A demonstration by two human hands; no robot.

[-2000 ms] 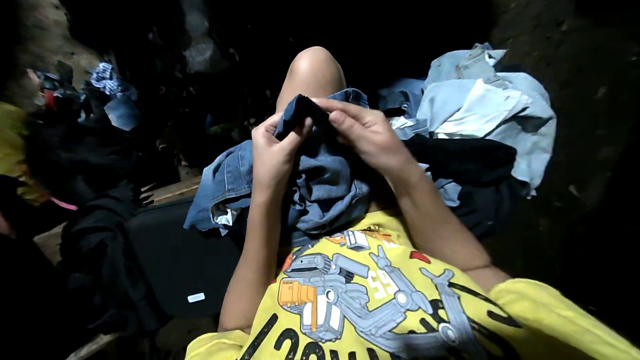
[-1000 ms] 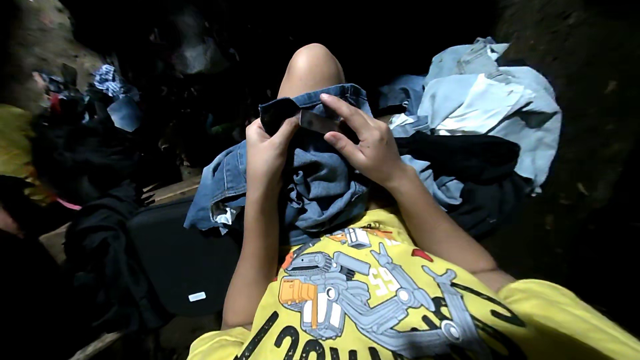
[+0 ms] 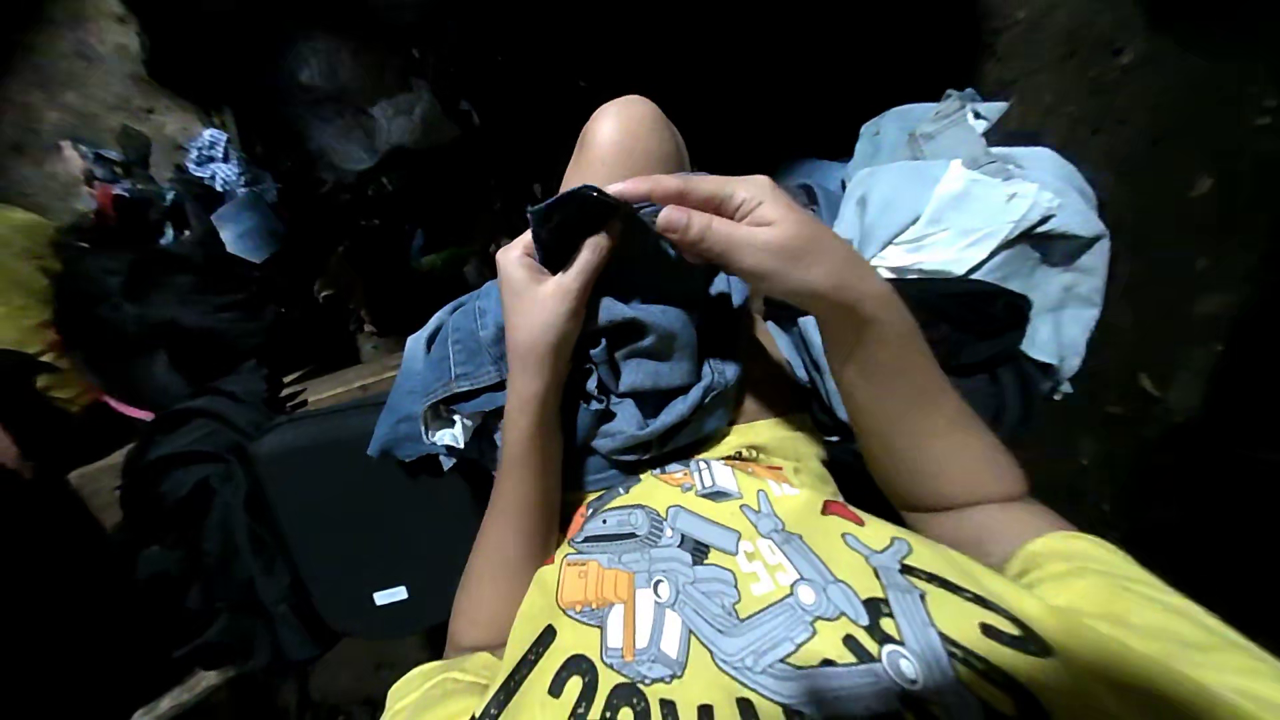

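A blue denim garment lies bunched across my lap, one part spreading to the left with a small white piece of cloth showing at its edge. My left hand grips a dark folded edge of the denim between thumb and fingers, above the lap and just short of the raised knee. My right hand is at the same edge from the right, its index fingertip touching the top of the fold and its thumb lower down. Whether the right fingers pinch the cloth is hard to see.
Light blue denim pieces and black cloth are piled at the right. A black flat padded surface with a small white label is at the lower left, beside a wooden slat. Farther left lie mixed cloths and dark fabric.
The denim edge, spread between both hands a second ago, is now folded up into a dark point at the left hand. The right index finger has moved to its tip.
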